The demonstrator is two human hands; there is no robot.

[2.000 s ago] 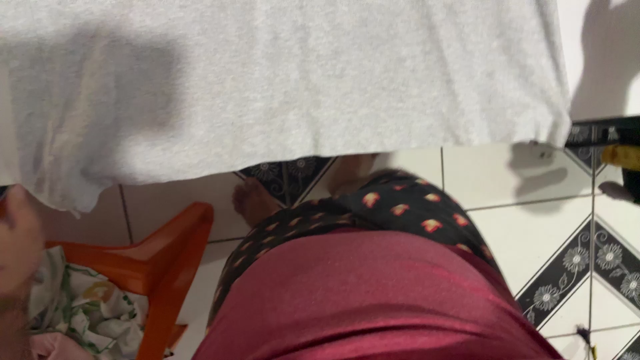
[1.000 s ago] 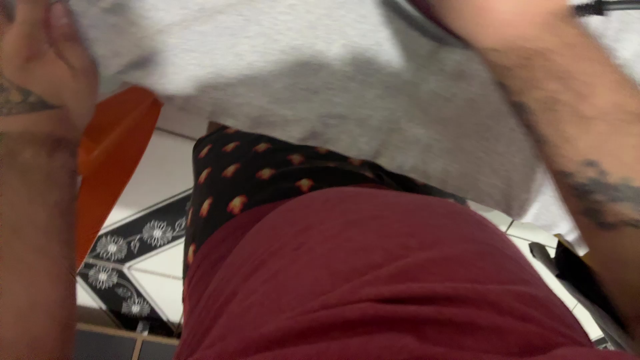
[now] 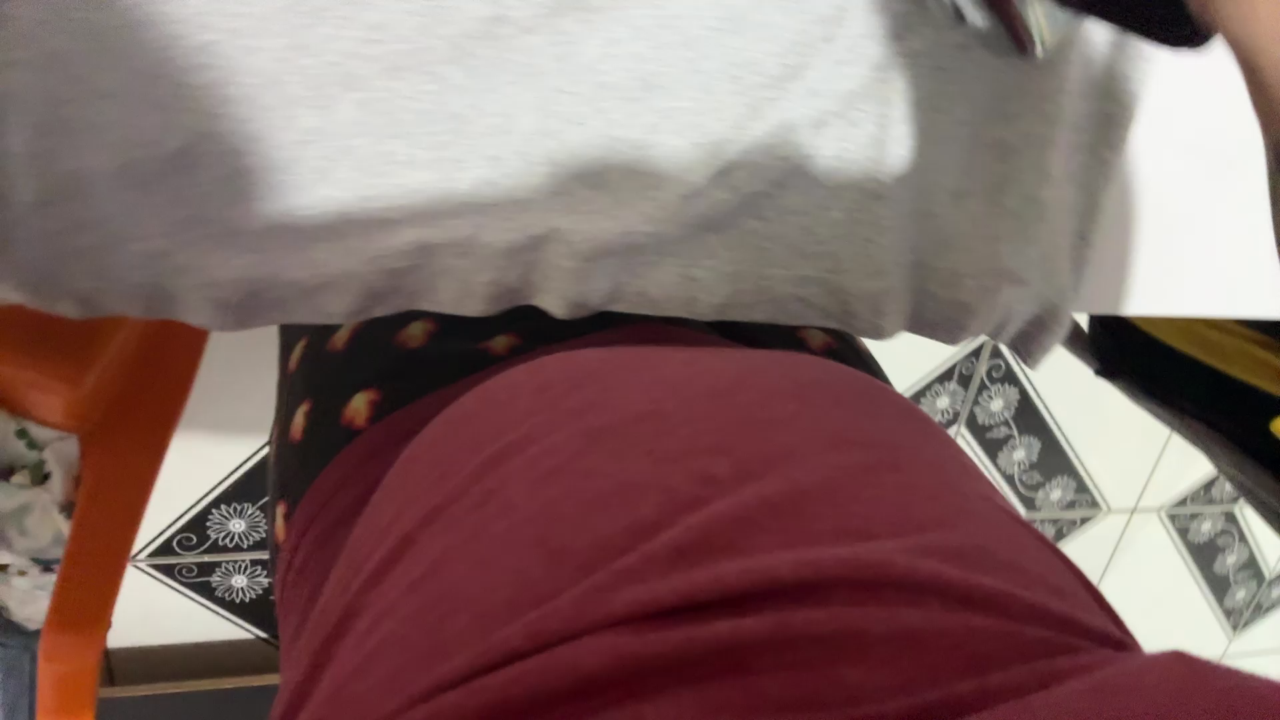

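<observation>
A light grey cloth [image 3: 560, 130], with a wavy lower edge, lies over a white surface [image 3: 1200, 190] and hangs in front of me. A shadow falls across its left side and lower edge. At the top right corner, part of my right hand and forearm [image 3: 1250, 60] shows, cut off by the frame, with the fingers hidden. Close to it, over the cloth, is a dark object [image 3: 1150, 15] with a shiny, maroon-edged part beside it; both are cut off and too blurred to name surely. My left hand is out of view.
An orange plastic chair [image 3: 120, 450] stands at the left, with patterned cloth [image 3: 35, 500] beside it. A black and yellow object [image 3: 1200, 370] is at the right. White floor tiles [image 3: 1120, 450] with black floral bands lie below. My maroon shirt [image 3: 640, 520] fills the lower middle.
My left hand, over the left of the cloth one second ago, has gone out of view. My right hand has moved toward the top right corner. The view has shifted.
</observation>
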